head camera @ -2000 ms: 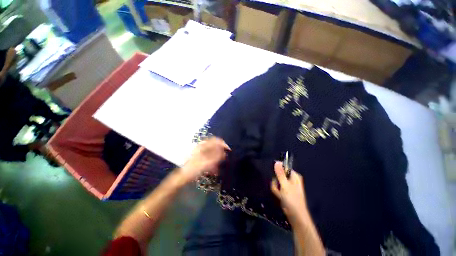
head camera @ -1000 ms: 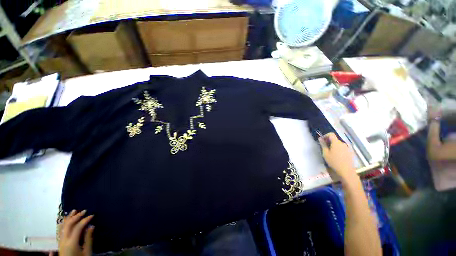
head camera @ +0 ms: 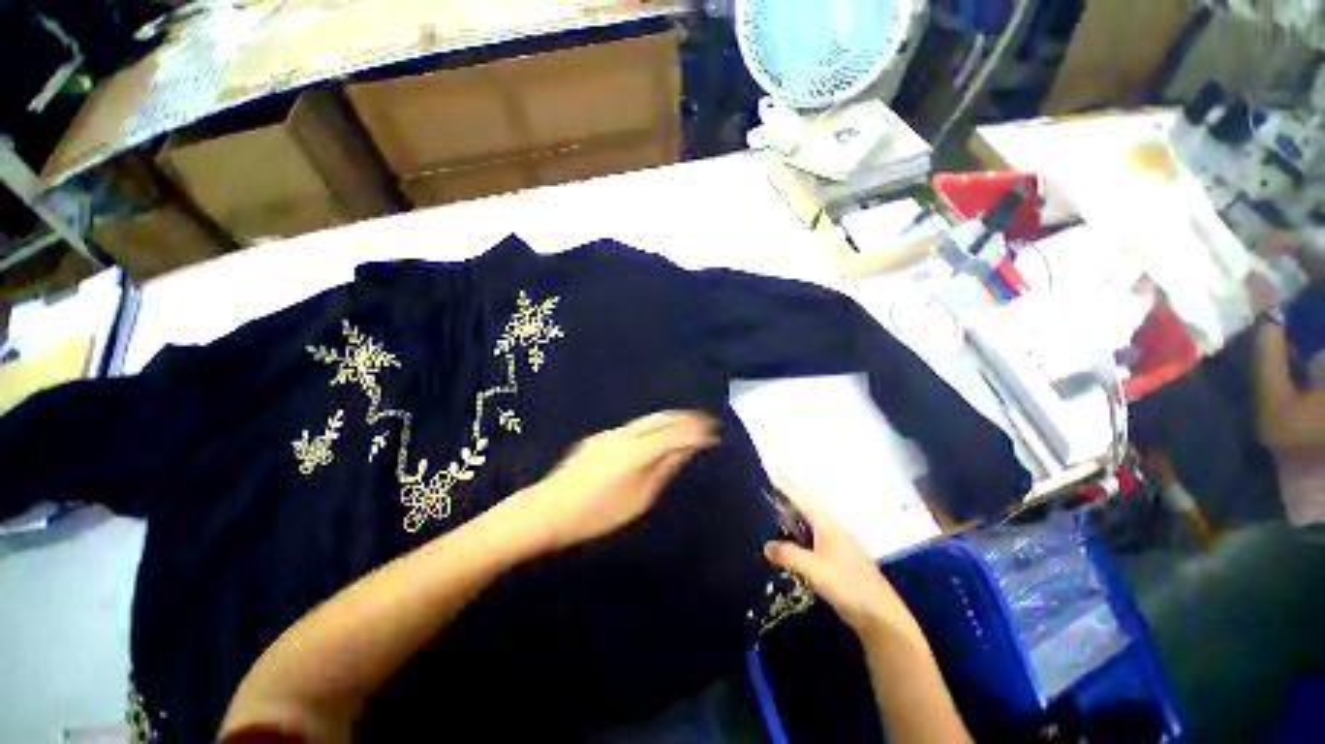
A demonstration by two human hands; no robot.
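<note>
A black long-sleeved blouse [head camera: 581, 611] lies spread on the white table, with gold neckline embroidery [head camera: 426, 497] on the chest and a gold embroidered hem corner [head camera: 782, 599] at the near right. My left hand [head camera: 635, 462] lies over the blouse's body near its right side, slightly blurred, fingers pointing right. No object shows in it. My right hand [head camera: 825, 560] is at the right side edge above the hem corner, closed on small dark thread snips [head camera: 786, 512] whose tips point up and away. The sleeve [head camera: 814, 327] extends right and bends toward the near edge.
A desk fan [head camera: 821, 44] stands at the back above stacked boxes [head camera: 865, 153]. Papers, red items and tools lie at table right. A blue crate [head camera: 1017, 625] with clear bags is below the near right edge. A clipboard [head camera: 66, 342] is far left. A person's arm [head camera: 1286, 393] shows far right.
The view has moved closer over the blouse's right side. My left hand has moved from the left hem across to the right side. My right hand has moved from the sleeve end to the side edge.
</note>
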